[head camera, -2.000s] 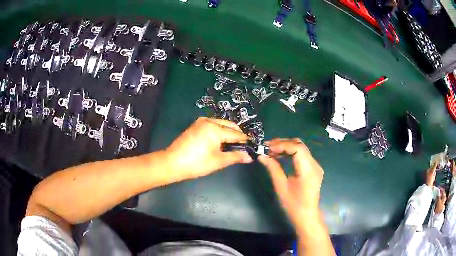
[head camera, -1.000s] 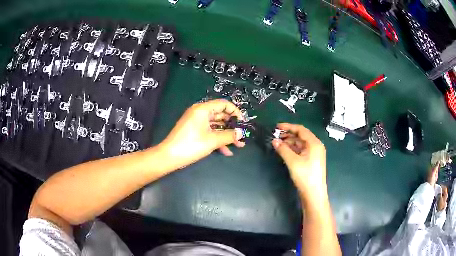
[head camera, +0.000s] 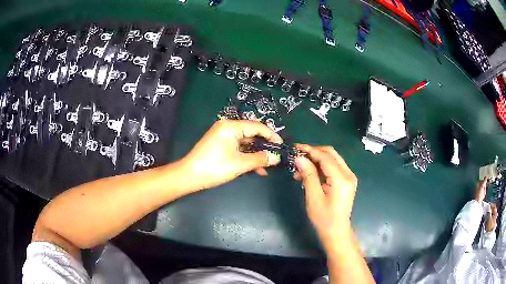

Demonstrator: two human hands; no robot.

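My left hand holds a short dark strap piece between thumb and fingers, in front of the work pile. My right hand is close to it at the right, its thumb and fingertips pinching a small dark and silver part, which looks like a clip, at the strap piece's right end. The fingertips hide where the two meet. Loose silver spring clips lie just behind my hands. One clip lies apart to their right.
Clipped pieces lie in rows on the black board at left. Ringed parts line up behind the pile. Right are a parts tray with white slips, red pen, clip cluster and second tray. A person's hand shows far right.
My right hand moved left since one second ago, bringing its small part from apart to against the strap piece. The blue straps at the far edge have shifted left.
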